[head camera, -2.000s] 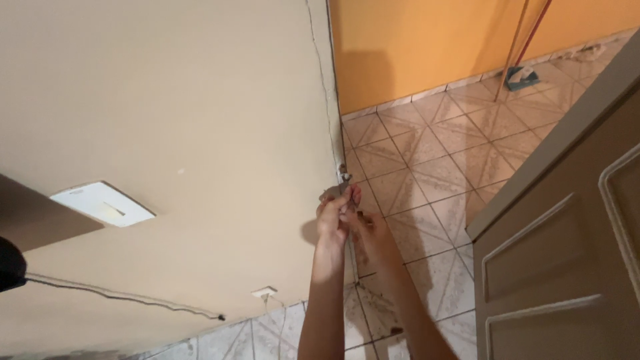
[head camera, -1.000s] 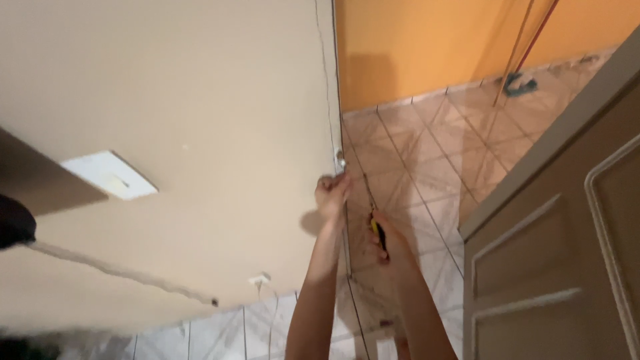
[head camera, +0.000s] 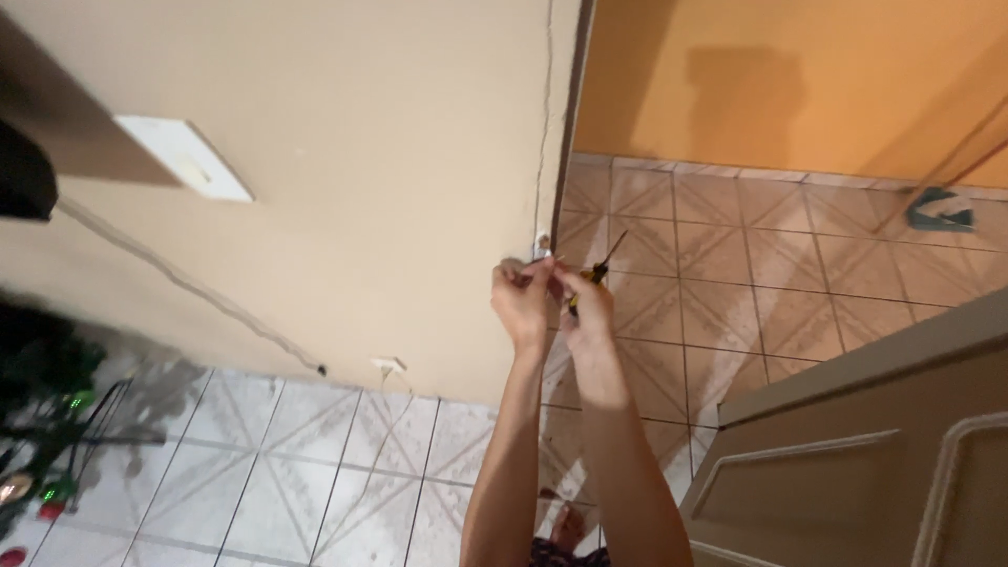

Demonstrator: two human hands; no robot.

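My left hand is at the edge of the beige wall, its fingertips pinched on a small part too small to name, just below a hole with metal in it at the door frame. Beside it, my right hand holds a yellow and black screwdriver in its palm and fingers, the shaft pointing up and to the right. The thumb and index finger of that hand meet the left fingertips. What lies between the fingertips is mostly hidden.
A brown panelled door stands at the lower right. The wall bears a white switch plate and a low outlet with a thin cord. A decorated Christmas tree is at the left. A broom or squeegee head rests by the orange wall.
My right hand, which was lower and apart from the left a second ago, has moved up to meet it at the wall's edge, with the screwdriver still in it.
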